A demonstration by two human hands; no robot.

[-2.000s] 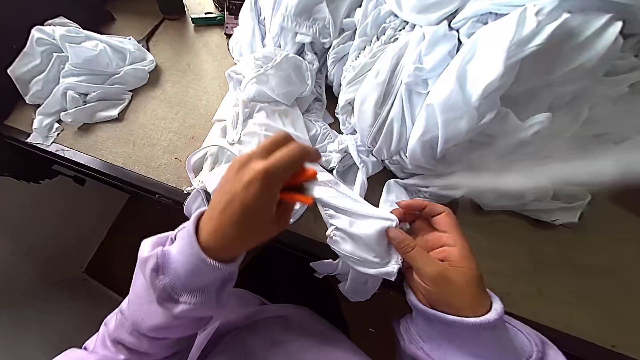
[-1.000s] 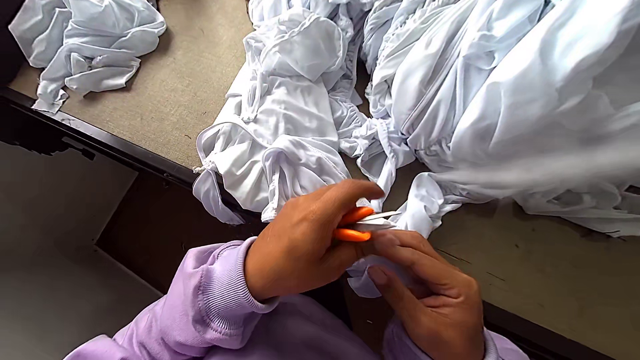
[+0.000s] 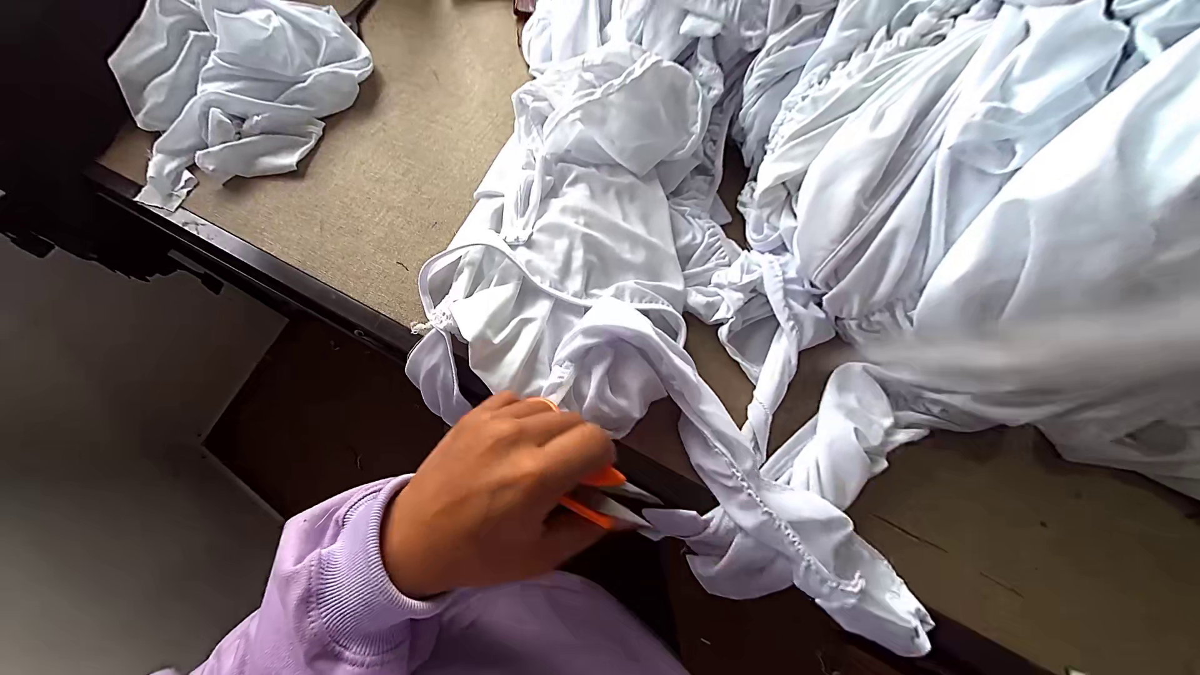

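My left hand (image 3: 502,487), in a lilac sleeve, is closed around small orange-handled scissors (image 3: 600,502). The metal blades point right, slightly apart, with their tips by a loose flap of a white fabric strip (image 3: 750,497). This strip has a gathered seam and hangs over the table's front edge. A white garment (image 3: 600,234) with thin piping lies just beyond my left hand. My right hand is out of view; whether it is behind the fabric cannot be told.
A large heap of white gathered fabric (image 3: 937,187) covers the right side of the table (image 3: 403,187). Another crumpled white cloth (image 3: 272,84) lies at the back left, beside a dark pointed object. The table's dark front edge (image 3: 309,314) runs diagonally below the garments.
My right hand, which held the white fabric in both earlier frames, is no longer visible. My left hand with the scissors has moved away from it, and the strip now hangs over the edge.
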